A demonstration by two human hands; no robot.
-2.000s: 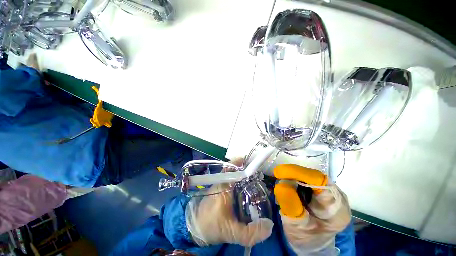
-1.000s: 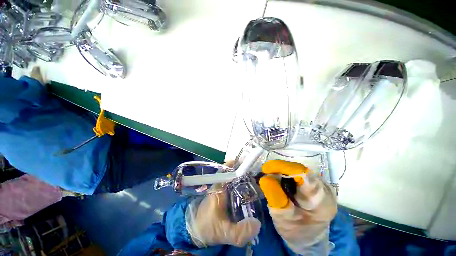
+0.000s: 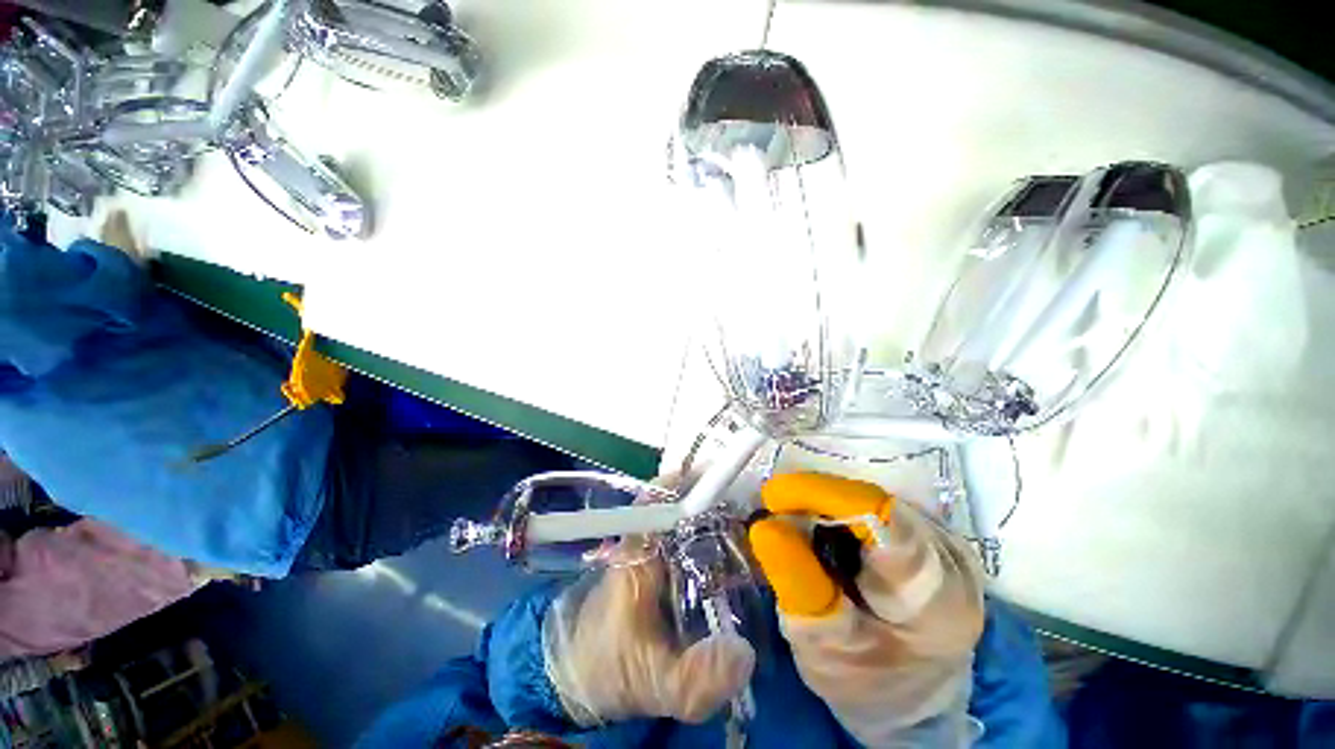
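Observation:
A clear, shiny balloon-animal body with whitish inner tubes lies across the bench edge. Its upright large oval shell (image 3: pixel 769 264) and two paired long lobes (image 3: pixel 1066 293) rest over the white bench. My left hand (image 3: pixel 637 637), in a thin clear glove, is closed around a leg lobe (image 3: pixel 713 578) at the near end; another lobe (image 3: pixel 586 524) points left. My right hand (image 3: pixel 879 615), gloved with orange finger cots, pinches a small black part (image 3: pixel 839 550) beside the joint of the lobes. The fingers partly hide the black part.
More clear figures (image 3: pixel 300 168) lie at the upper left of the white bench (image 3: pixel 527 234). A neighbour in a blue smock (image 3: pixel 176 410) sits at the left, near an orange-handled tool with a thin shaft (image 3: pixel 312 378). White crumpled material (image 3: pixel 1244 278) lies at the right.
The large oval shell has shifted left and leans more to the left. My right hand with the black part has moved slightly left, closer to the joint. My left hand keeps its hold.

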